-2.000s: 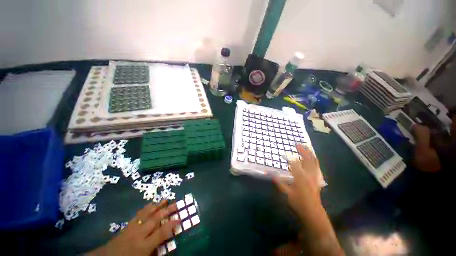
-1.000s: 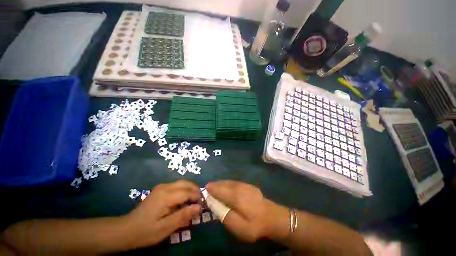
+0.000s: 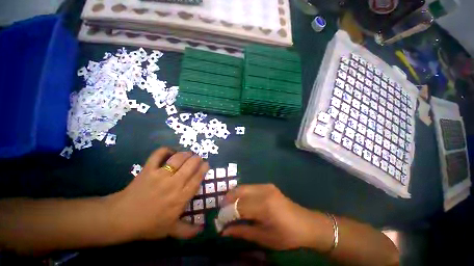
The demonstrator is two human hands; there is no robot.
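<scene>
A PCB panel lies at the lower middle with rows of white-faced square components (image 3: 210, 188) on it. My left hand (image 3: 161, 195) lies over the panel's left part, a ring on one finger. My right hand (image 3: 254, 215), with white wrap on a finger, is at the panel's lower right edge, fingertips bent down; whether it holds a component is hidden. The component tray (image 3: 366, 114) stands to the right with a grid of square components. Holed white spacers (image 3: 104, 101) lie in a pile at the left, with a smaller group above the panel.
Two stacks of bare green panels (image 3: 210, 80) stand beyond the work. A blue bin (image 3: 31, 88) is at the left. A perforated holding board (image 3: 182, 15) is at the back. A white carrier (image 3: 451, 150) with dark panels, a blue-and-white cap (image 3: 318, 23) and a bottle (image 3: 408, 26) are at the right.
The right hand has come from the tray to the panel and now sits at its lower right. More components show on the panel between the hands. The view has tilted down and closer.
</scene>
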